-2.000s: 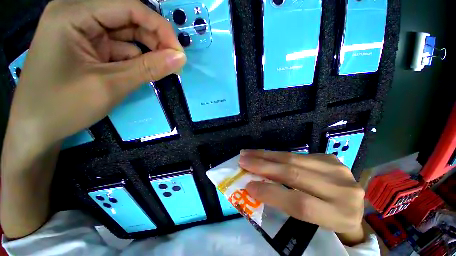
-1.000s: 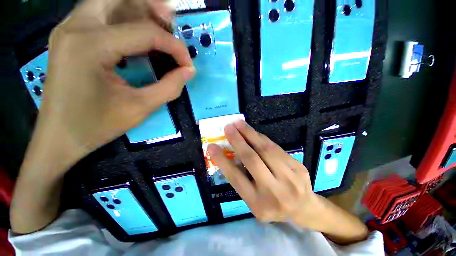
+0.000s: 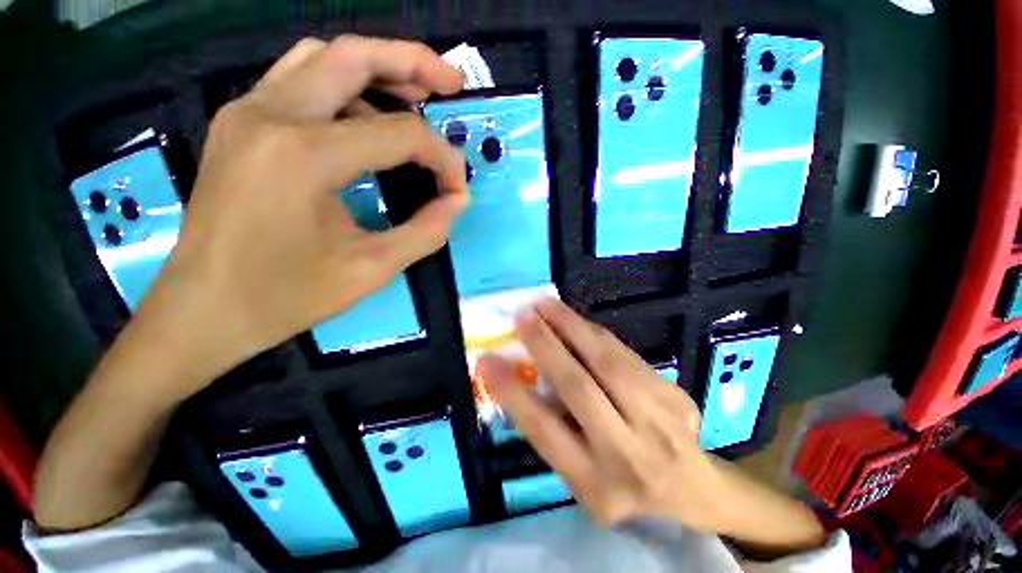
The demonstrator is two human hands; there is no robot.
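A light-blue smartphone (image 3: 504,241) lies in the top row of a black foam tray (image 3: 572,293), its lenses at the far end. My right hand (image 3: 605,420) holds a white scraper card (image 3: 510,313) with orange print against this phone's near end. My left hand (image 3: 325,202) is over the phone's left edge, thumb and forefinger pinched together; whether clear film is between them cannot be told. A small white piece (image 3: 471,67) shows beside its upper fingers at the phone's far end. My left hand partly hides the neighbouring phone (image 3: 370,319).
More light-blue phones lie in the tray, such as one at the upper right (image 3: 650,146) and one at the lower left (image 3: 286,498). A binder clip (image 3: 893,179) lies right of the tray. A red foam tray (image 3: 975,325) is at the right edge, with stacked red trays (image 3: 857,453) lower down.
My right hand has brought the card left and up from the lower right onto the phone's near end. My left hand has shifted slightly right. The tray appears lower in view.
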